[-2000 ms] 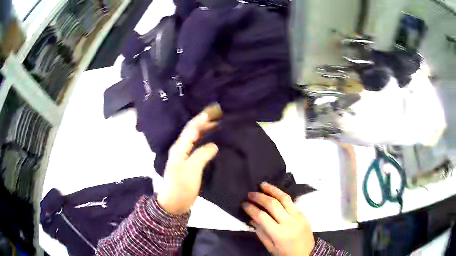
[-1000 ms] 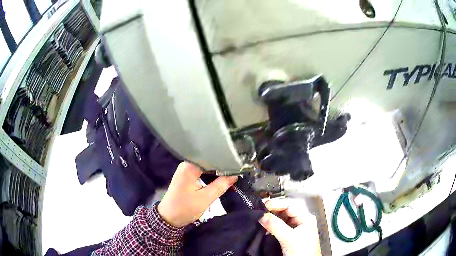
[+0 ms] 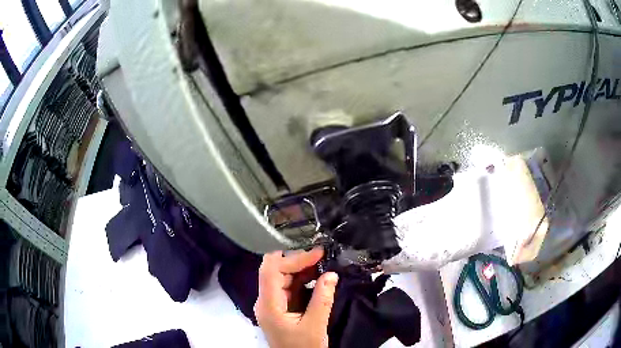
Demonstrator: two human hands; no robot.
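Observation:
My left hand [image 3: 293, 299] is under the sewing machine head. Its thumb and fingertips hold the edge of a dark fabric piece [image 3: 351, 312] beside the needle area [image 3: 323, 245]. The piece hangs down bunched to the right of my thumb. The machine head hides the exact contact at the needle. My right hand is not visible. The cream-grey sewing machine [image 3: 408, 75] fills the upper view, with a black knobbed attachment [image 3: 371, 211] just right of the needle area.
Green-handled scissors [image 3: 466, 299] lie right of the machine's front end. Dark garment pieces [image 3: 170, 251] lie piled on the white table [image 3: 88, 285] at left. Another dark piece [image 3: 160, 341] is cut off at the bottom edge. Shelves of stacked cloth [image 3: 41, 170] stand far left.
The view has moved in from the table to the machine head. My left hand stays by the needle, its fingers more curled. My right hand has gone out of sight, and the cloth has shifted right.

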